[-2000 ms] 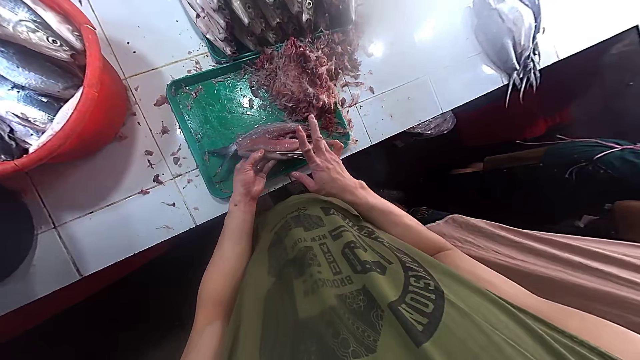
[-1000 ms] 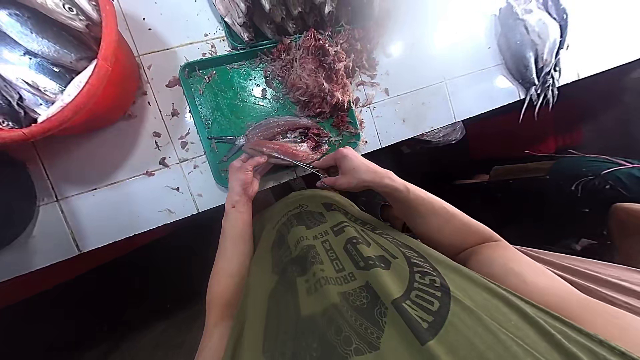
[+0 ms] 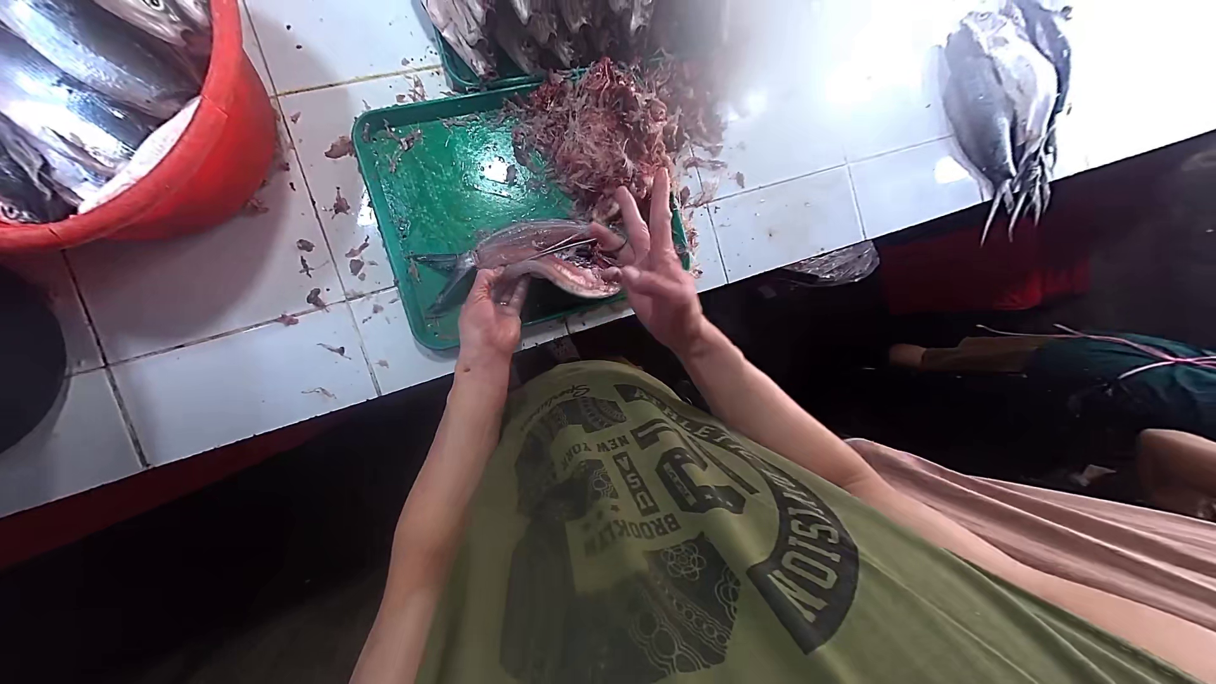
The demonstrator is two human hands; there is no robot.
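A split-open fish [image 3: 541, 249] lies at the near side of a green plastic tray [image 3: 388, 209], its tail toward the left. My left hand [image 3: 491, 309] grips the fish's near edge close to the tail. At the right end of the fish, my right hand [image 3: 655, 285] has its fingers spread, two of them pointing up toward a heap of fish bones and scraps [image 3: 608, 123]. Its thumb side is at the cut flesh; whether it pinches anything there cannot be told. The heap covers the tray's far right corner and spills onto the tiles.
A red plastic tub [image 3: 233, 123] full of whole fish stands at the left. Behind the tray, more fish [image 3: 560, 28] rest on a second green tray. Several fish [image 3: 1007, 95] lie at the counter's right edge. Scraps dot the white tiled counter [image 3: 218, 361]. A person's arm [image 3: 1178, 465] shows at far right.
A second ago my right hand was lower, closed near the cut fish; now it is higher with fingers spread. My left hand stays at the fish's tail side.
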